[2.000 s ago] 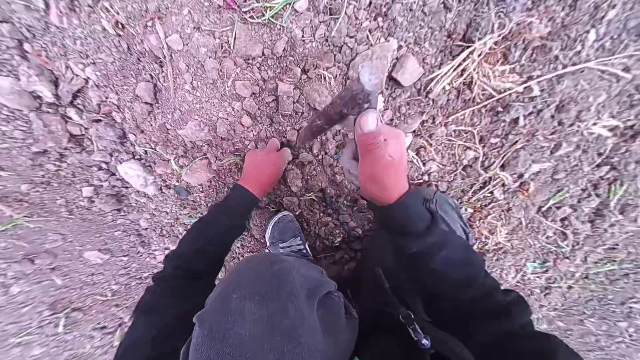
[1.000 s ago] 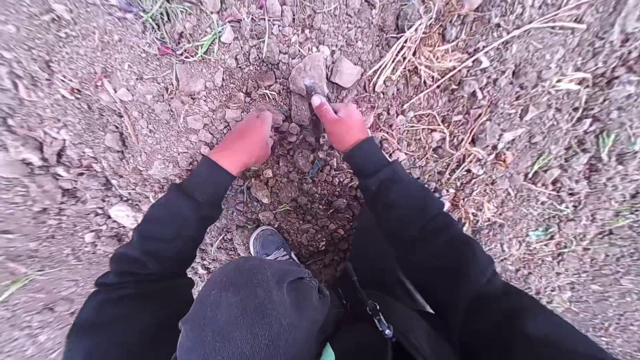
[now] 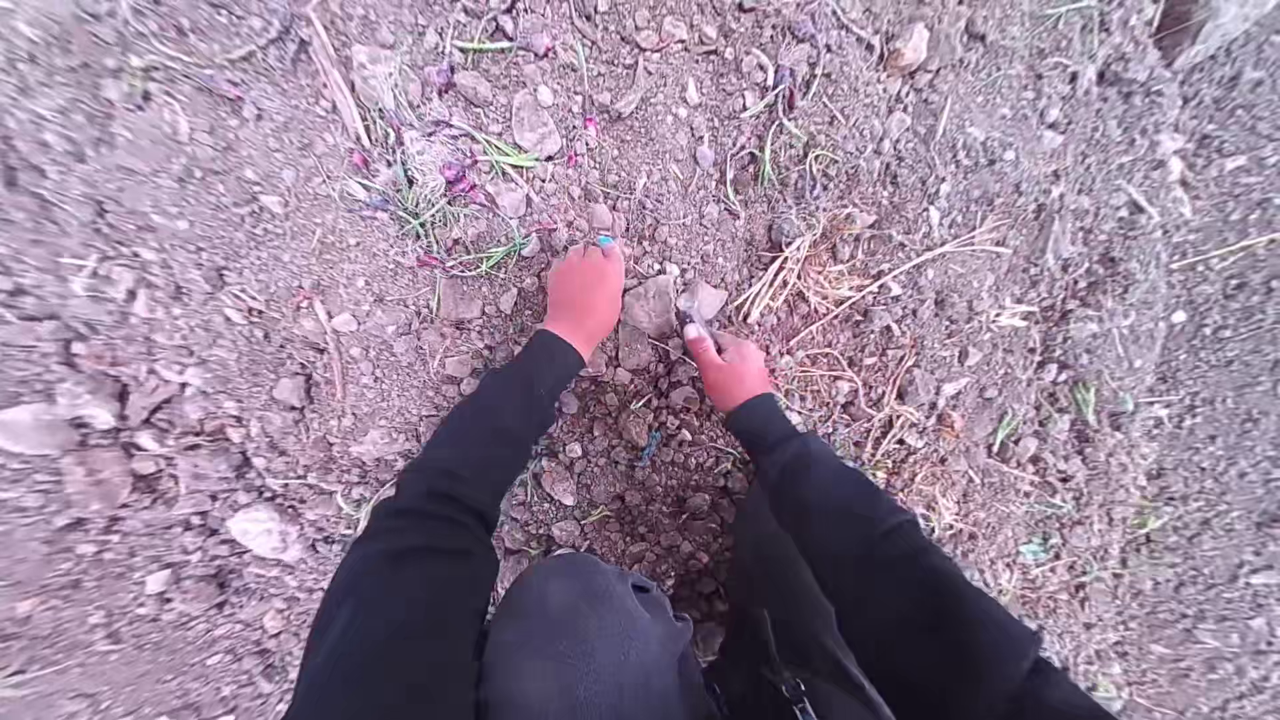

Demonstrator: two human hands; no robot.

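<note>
My left hand is palm down on the stony soil with its fingers curled under. A small turquoise bit shows at its fingertips; whether the fingers grip it cannot be told. To the right, my right hand is closed around a dark, narrow tool, mostly hidden by the hand, with the thumb on top. Just beyond that hand lies a pale flat stone, and a larger flat stone sits between the two hands. Nearer my body, a blue scrap lies in darker, loosened soil.
Small purple onions with green leaves lie beyond my left hand. Dry stalks spread to the right of the hands. Larger stones are at the left. My clothed knee is at the bottom.
My left hand has reached farther forward, past the flat stones. My right hand remains closed on the tool, whose dark handle showed plainly two seconds ago. The view has shifted forward.
</note>
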